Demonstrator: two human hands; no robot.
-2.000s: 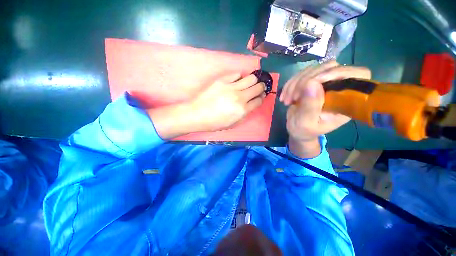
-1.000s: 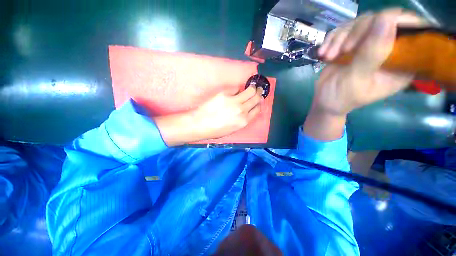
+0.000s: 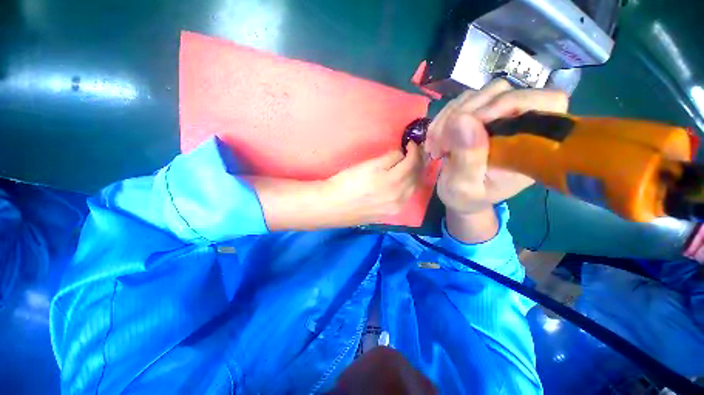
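A small round black part is at the right end of the salmon-red mat. My left hand holds it by its near side. My right hand is shut on an orange electric screwdriver that lies roughly level and points left. My right fingers are right beside the black part and hide its right side. The driver's tip is hidden behind these fingers, so I cannot tell if it touches the part.
A grey-white screw feeder stands beyond the mat's right corner on the green bench. A clear bag is beside it. A black cable crosses my lap. Part of another person's hand shows at the right edge.
My right hand has come back from the feeder with the screwdriver to the black part. The view has turned a little, and the other person's hand has appeared at the right edge.
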